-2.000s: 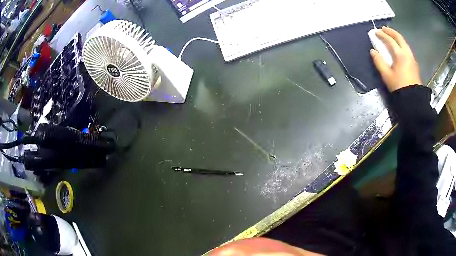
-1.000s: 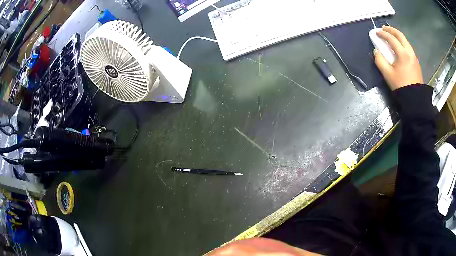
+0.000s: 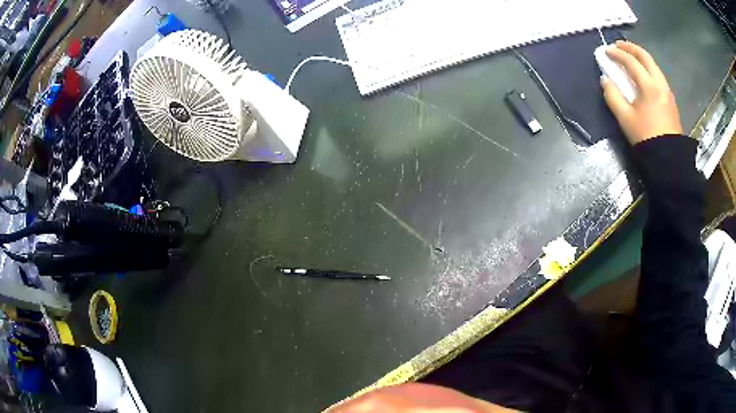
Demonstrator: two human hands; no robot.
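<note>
My right hand (image 3: pixel 647 98) is bare, in a black sleeve, and rests over a white computer mouse (image 3: pixel 615 73) at the upper right. The fingers lie along the mouse and cover part of it. The mouse sits on a dark mouse pad (image 3: pixel 565 85). My left hand is not in view. A blurred skin-coloured shape is cut off by the bottom edge, and I cannot tell what part of the body it is.
A white keyboard (image 3: pixel 476 36), a small black USB stick (image 3: pixel 523 111), a cream fan (image 3: pixel 190 105), a thin black stick-like tool (image 3: pixel 331 275), two black cylindrical handles (image 3: pixel 113 238), yellow tape roll (image 3: pixel 103 316) and black rack (image 3: pixel 93 133) lie on the bench. The worn bench edge (image 3: pixel 452 339) curves nearby.
</note>
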